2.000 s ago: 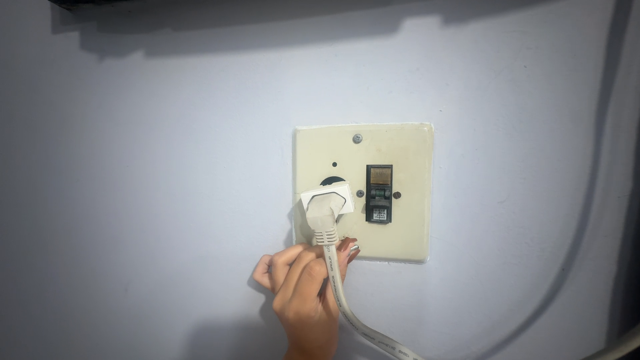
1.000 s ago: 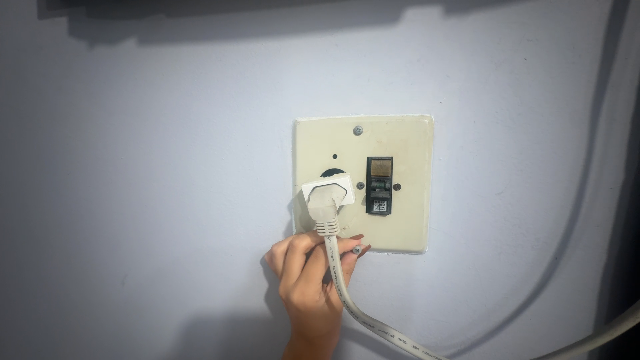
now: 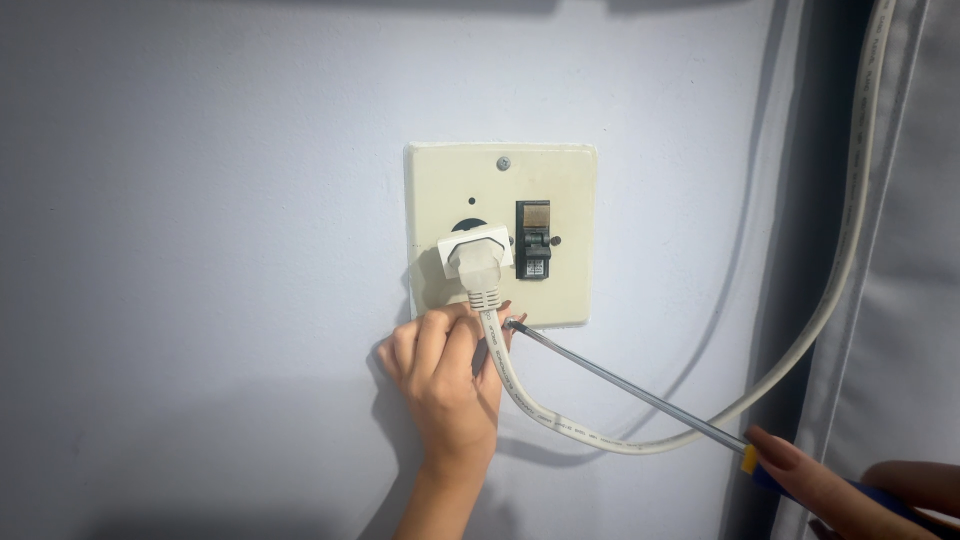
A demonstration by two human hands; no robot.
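My left hand is at the lower edge of a cream wall plate, its fingertips pinching a small screw at the plate's bottom middle. At the lower right, my right hand grips the blue and yellow handle of a screwdriver. The screwdriver's shaft slants up to the left, and its tip meets the screw head. A pale power plug in a white adapter is seated in the socket at the plate's left. A black circuit breaker is to the right of it. Another screw is in the plate's top.
From the plug a thick white cable loops down in front of my left fingers, passes by the screwdriver shaft and rises at the right. A grey curtain hangs along the right side. A dark object's edge crosses the top.
My right hand has come into view from the lower right with the screwdriver, its tip now at the screw. My left hand stays at the plate's lower edge.
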